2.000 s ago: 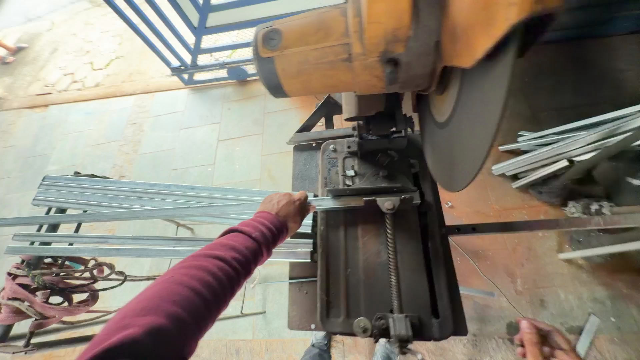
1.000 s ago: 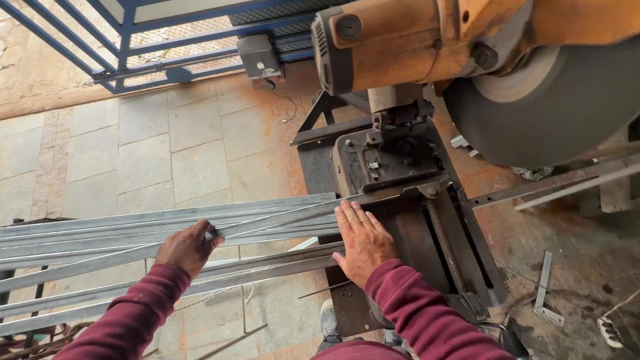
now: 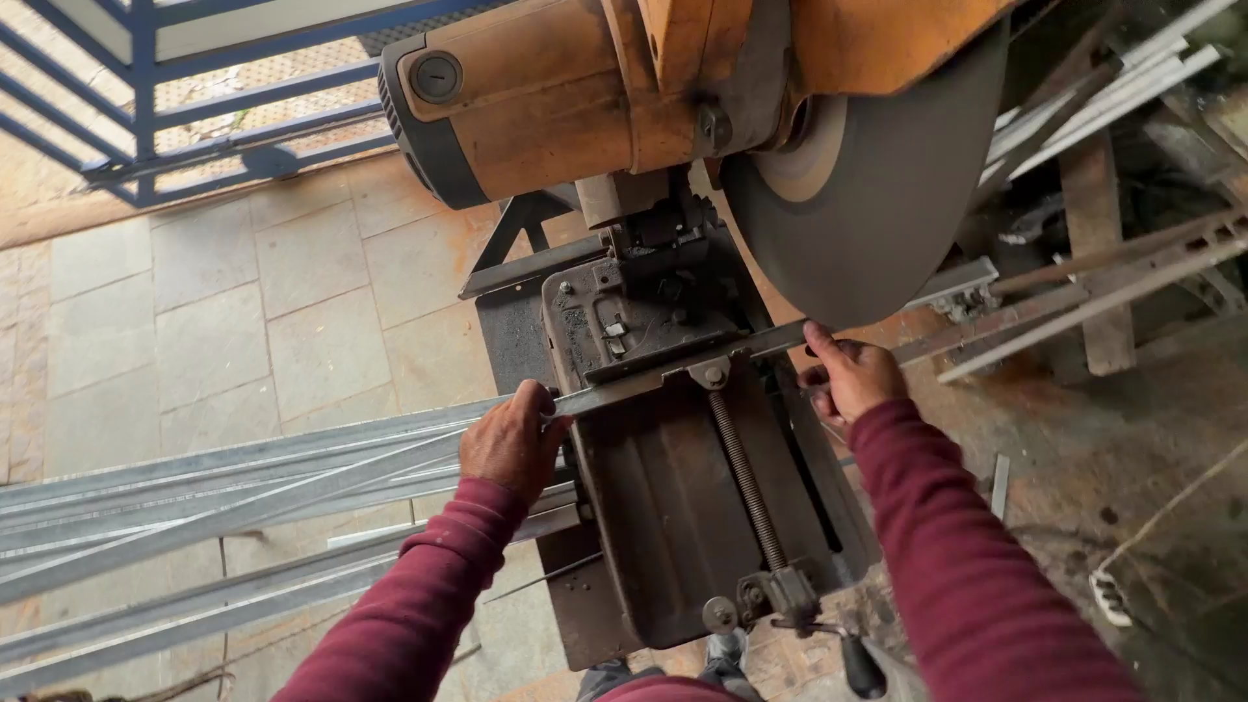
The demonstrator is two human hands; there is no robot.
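Note:
A metal bar (image 3: 624,390) lies across the base of an abrasive chop saw (image 3: 673,507), between the fence and the vise jaw. My left hand (image 3: 512,439) grips it at the left edge of the base. My right hand (image 3: 853,380) pinches its right end, just below the large grey cutting disc (image 3: 877,195). The disc is raised above the base, under the orange motor housing (image 3: 546,93). The threaded vise screw (image 3: 746,478) runs from the jaw to a crank with a black handle (image 3: 862,668) near my body.
Several long galvanized metal profiles (image 3: 244,483) extend off to the left. More metal lengths (image 3: 1111,107) are piled at the upper right. A blue metal gate (image 3: 146,97) stands at the upper left. A cord with a white end (image 3: 1110,597) lies on the floor at the right.
My right hand has moved from the bar at the left of the base to its right end by the disc. My left hand is now closer to the base. The view has shifted.

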